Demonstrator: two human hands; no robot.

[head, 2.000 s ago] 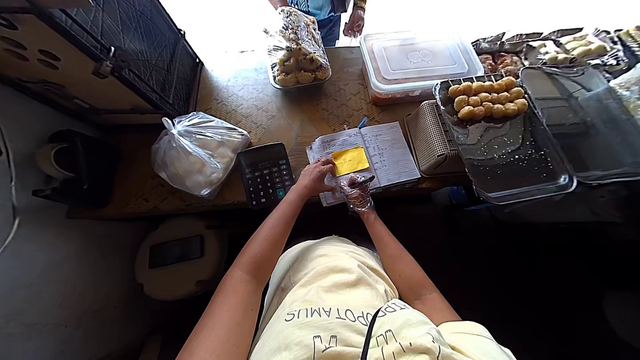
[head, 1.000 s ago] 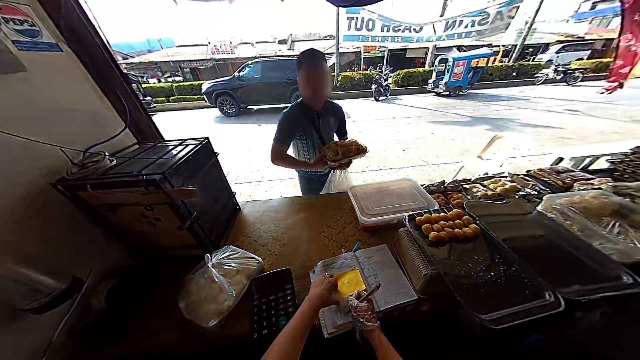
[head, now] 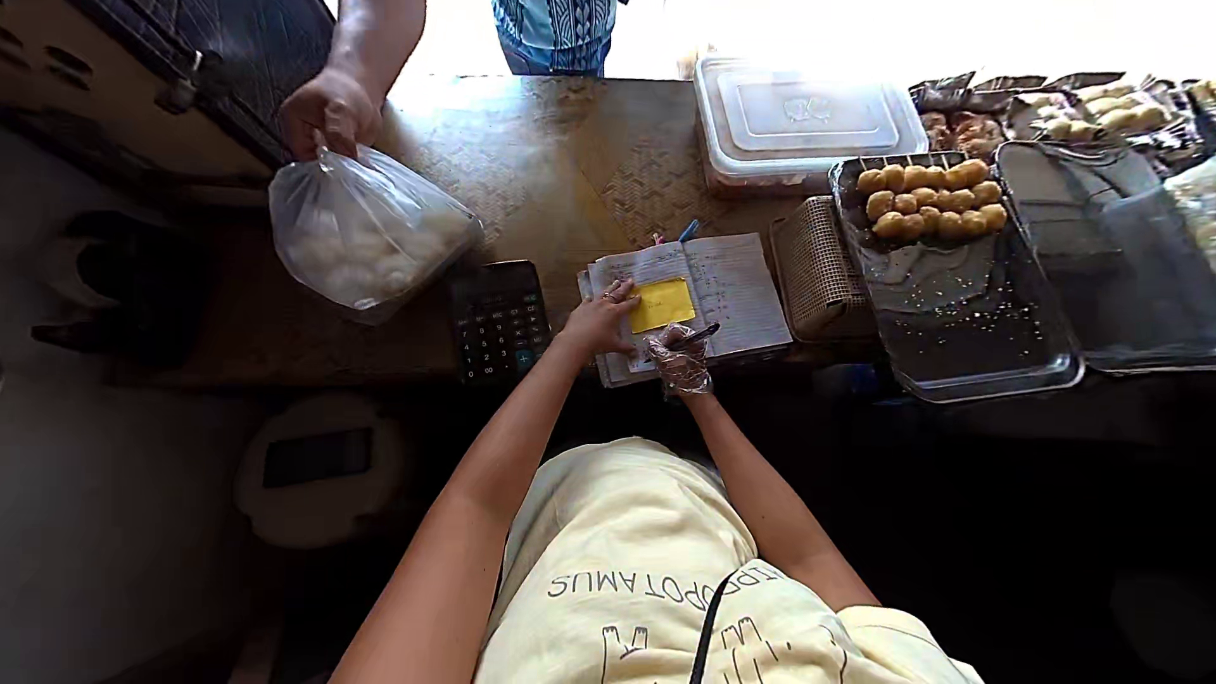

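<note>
An open notebook [head: 739,290] with handwriting on its pages lies near the counter's edge. A yellow sticky note [head: 662,304] is on its left page. My left hand [head: 603,321] rests on that page, fingers spread at the note's left edge. In my right hand [head: 680,359], which wears a clear plastic glove, is a dark pen [head: 696,335], held over the notebook's lower part just below the note. Left of the notebook lies a black calculator [head: 498,321]. A woven case [head: 819,271] stands close to its right side.
Across the wooden counter [head: 570,142], another person's hand [head: 332,112] grips a plastic bag of pale round food [head: 375,237]. A lidded plastic container [head: 807,119] stands at the back. To the right are a metal tray [head: 959,313] with skewered balls [head: 931,199] and another tray [head: 1111,256].
The other person's hand has come to the bag on the left and grips its top. The food that person held up one second ago is out of view. The camera has tilted down again.
</note>
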